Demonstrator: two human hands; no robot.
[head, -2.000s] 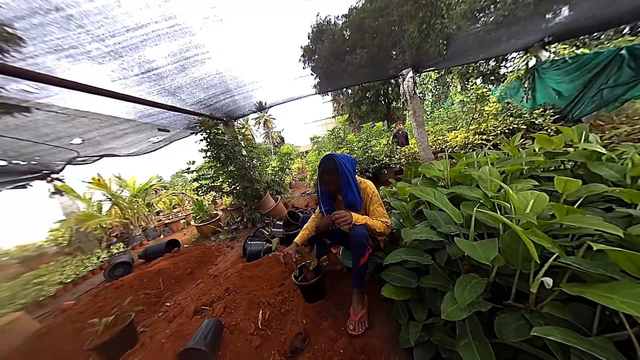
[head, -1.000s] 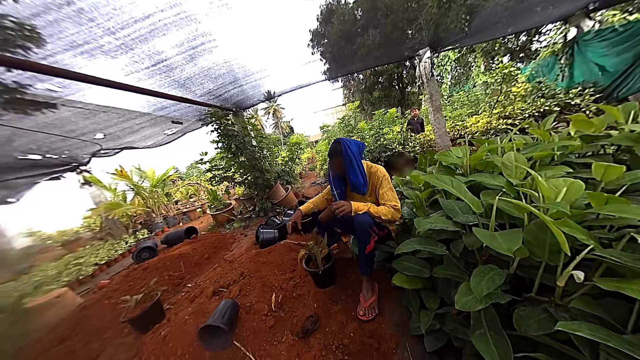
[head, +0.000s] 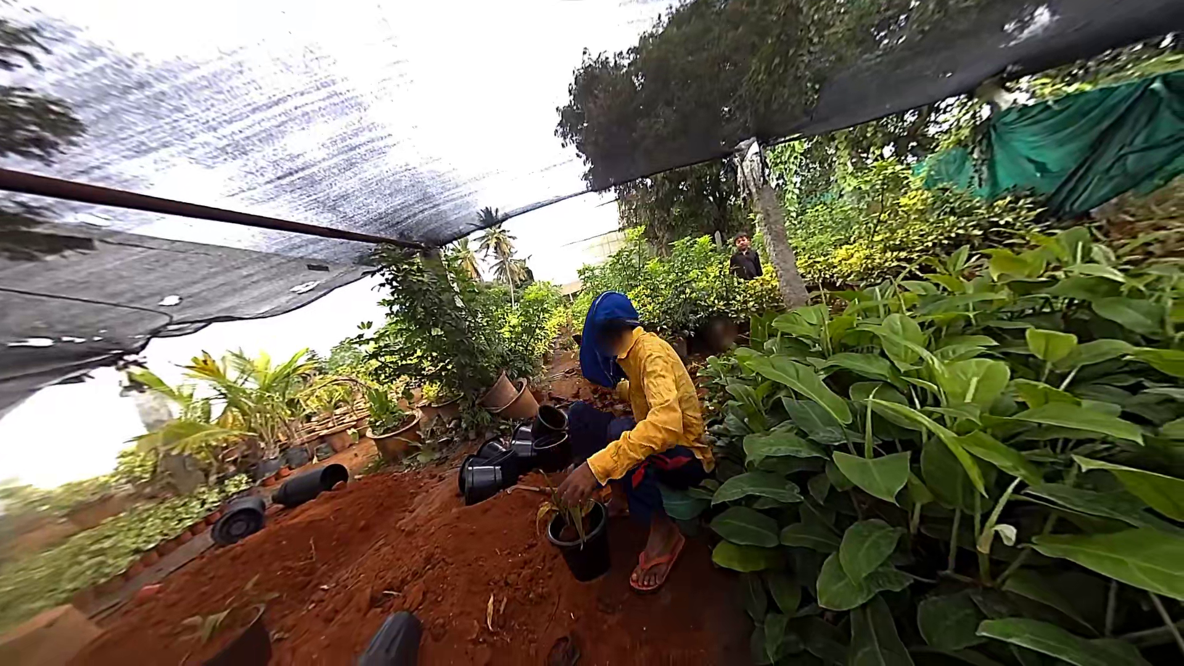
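Neither my left hand nor my right hand shows in the head view. In front of me another person (head: 661, 393) in a yellow shirt and blue head cloth sits low beside the leafy plants. One hand of that person is at a small plant (head: 566, 513) in a black plastic pot (head: 583, 548), which stands on red soil. The person's other hand is mostly hidden. Nearer to me a black pot (head: 393, 640) lies on the soil, cut by the bottom edge. Left of it is a dark pot (head: 242, 643) with a wilted plant.
Loose red soil (head: 398, 555) forms a mound. Several black pots (head: 486, 476) lie behind it, two more at the left (head: 239, 520). Broad-leaved plants (head: 869, 472) crowd the right side. A post (head: 775, 227) holds shade netting (head: 277, 120); a person (head: 745, 259) stands behind.
The seated person has leaned and turned toward the left of the view, with a hand now at the plant in the pot. The view has shifted somewhat.
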